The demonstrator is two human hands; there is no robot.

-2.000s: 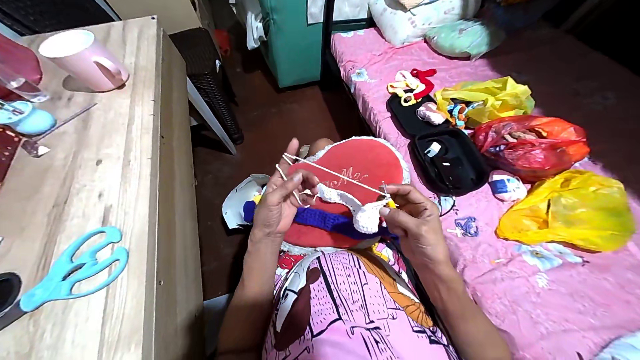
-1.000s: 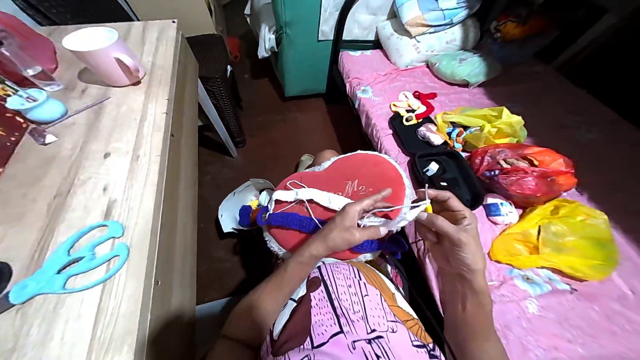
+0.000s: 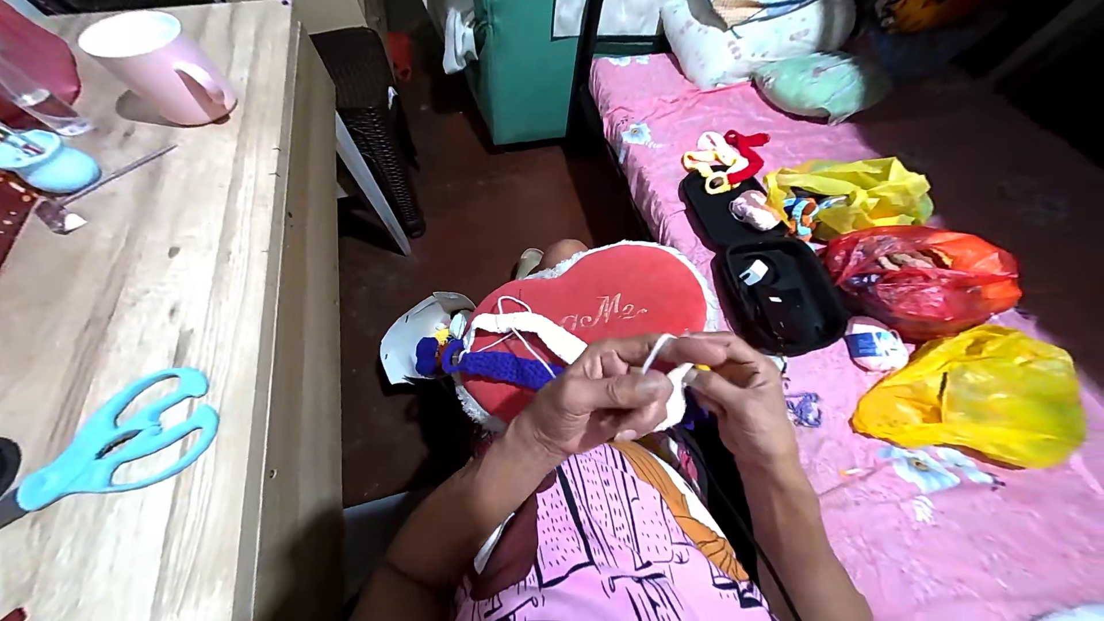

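Over my lap lies a red heart-shaped cushion (image 3: 638, 285) with white fluffy trim and stitched writing. A white crocheted strip (image 3: 539, 332) crosses it, beside a purple crocheted strip (image 3: 504, 366) whose left end has yellow and orange parts. My left hand (image 3: 604, 392) pinches white yarn (image 3: 660, 349) near the strip's right end. My right hand (image 3: 733, 379) touches it from the other side and grips the white work; a small yellow tip shows between its fingers, and what it belongs to is hidden. A loose loop of white yarn rests on the cushion.
On the wooden table at left are light-blue-handled scissors (image 3: 129, 440), a pink mug (image 3: 159, 65) and a light-blue container (image 3: 56, 159). The bed at right holds an open black case (image 3: 780, 293), a red plastic bag (image 3: 923, 280), yellow bags (image 3: 975, 397) and a yarn ball (image 3: 875, 345).
Two seconds ago my hands were apart with yarn stretched between them; now they are together at the white strip's right end. Since one second ago, my left hand has closed in on my right.
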